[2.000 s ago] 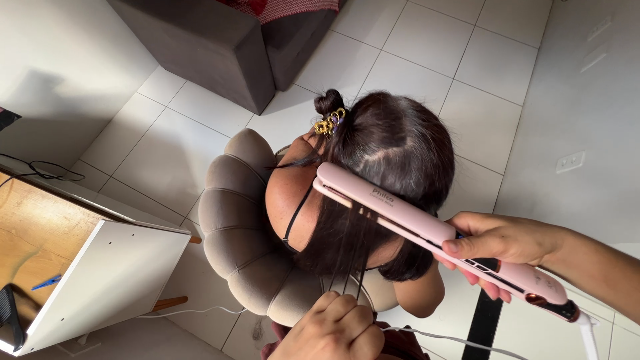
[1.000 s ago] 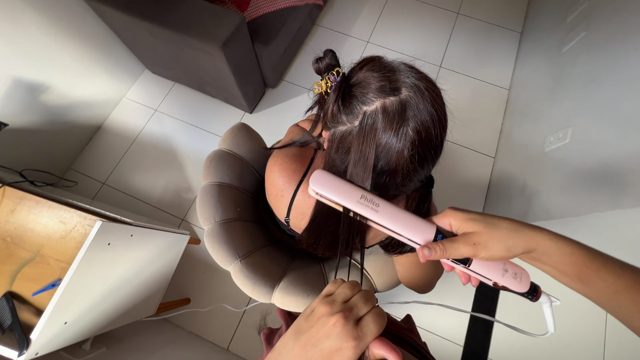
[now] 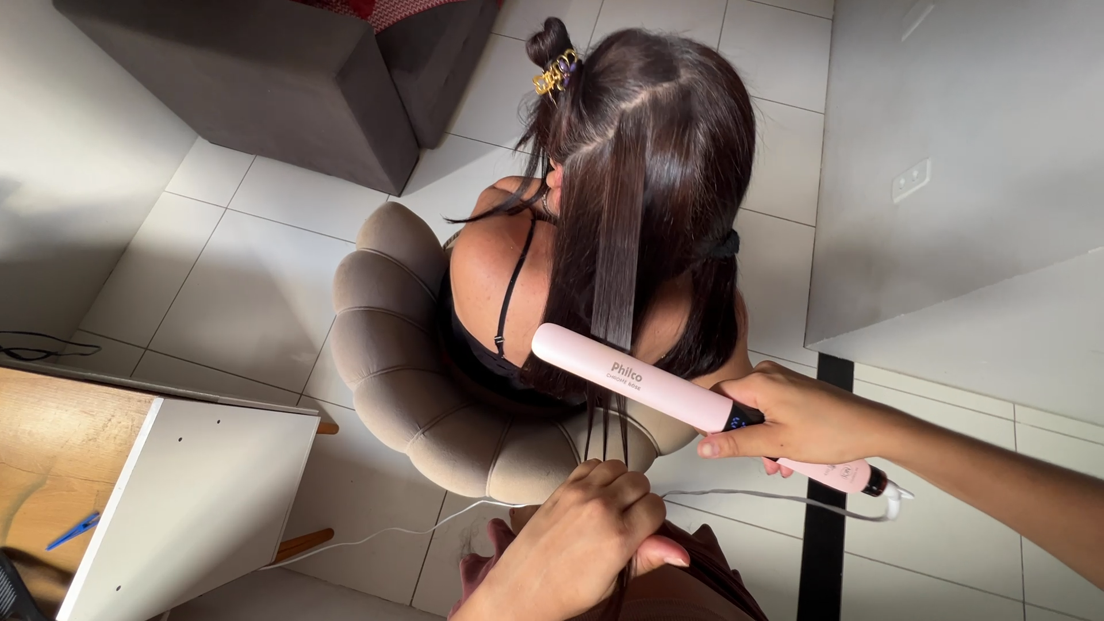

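A pink Philco hair straightener (image 3: 638, 379) lies across a flat, taut strand of dark hair (image 3: 619, 250), near the strand's lower part. My right hand (image 3: 776, 414) grips the straightener behind its plates. Below it, my left hand (image 3: 595, 517) is closed on the thin ends of the strand. The strand hangs from the head of a seated person (image 3: 664, 129), seen from behind. A gold and purple claw clip (image 3: 555, 72) holds a bun at the left of the head, and a dark hair tie (image 3: 720, 245) gathers hair at the right.
The person sits in a padded beige chair (image 3: 379, 345). At left is a white and wood cabinet (image 3: 198, 483) with a blue clip (image 3: 73, 530) and a black comb (image 3: 12, 586). The straightener's cord (image 3: 776, 495) trails below. A dark sofa (image 3: 285, 86) stands behind, and a grey wall (image 3: 966, 172) is on the right.
The straightener has moved down the hair towards my left hand, and a flat strand shows above it. My left hand still holds the ends.
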